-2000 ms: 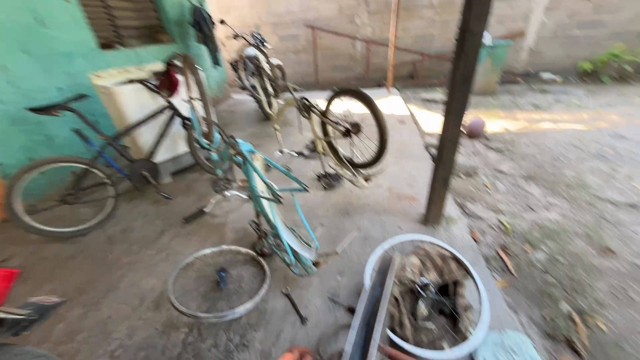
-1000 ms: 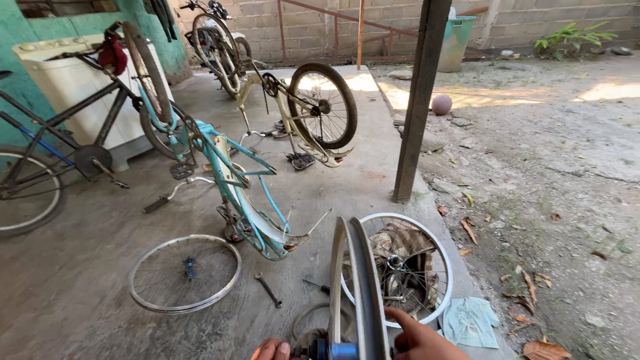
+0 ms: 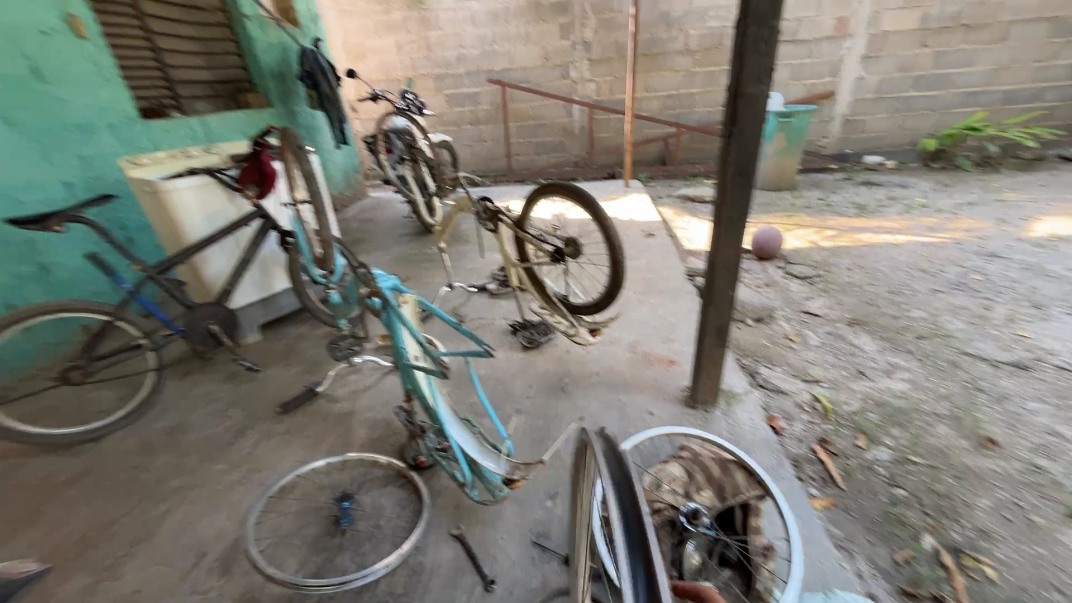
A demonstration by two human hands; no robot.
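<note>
A bicycle wheel with a dark tyre (image 3: 641,523) stands upright at the bottom centre, seen nearly edge-on. Fingers of my right hand (image 3: 697,592) show at the lower edge, against the wheel's right side; the rest of the hand is out of frame. My left hand is out of view. Behind and right of the upright wheel, a pale-rimmed spoked wheel (image 3: 783,502) lies over a patterned cloth (image 3: 708,473). To the left, a bare rim with a blue hub (image 3: 344,511) lies on the concrete. A wrench (image 3: 474,559) lies between that rim and the upright wheel.
A turquoise bicycle frame (image 3: 419,368) rests just ahead. Beyond it is a cream bicycle (image 3: 502,243), upturned. A dark bicycle (image 3: 184,276) leans by a white appliance (image 3: 201,226) at left. A wooden post (image 3: 733,209) stands at the slab's edge; a motorcycle (image 3: 410,151) is farther back.
One second ago both hands were at the upright wheel; now only fingers of the right show, and the wheel sits lower in view. The view has shifted noticeably.
</note>
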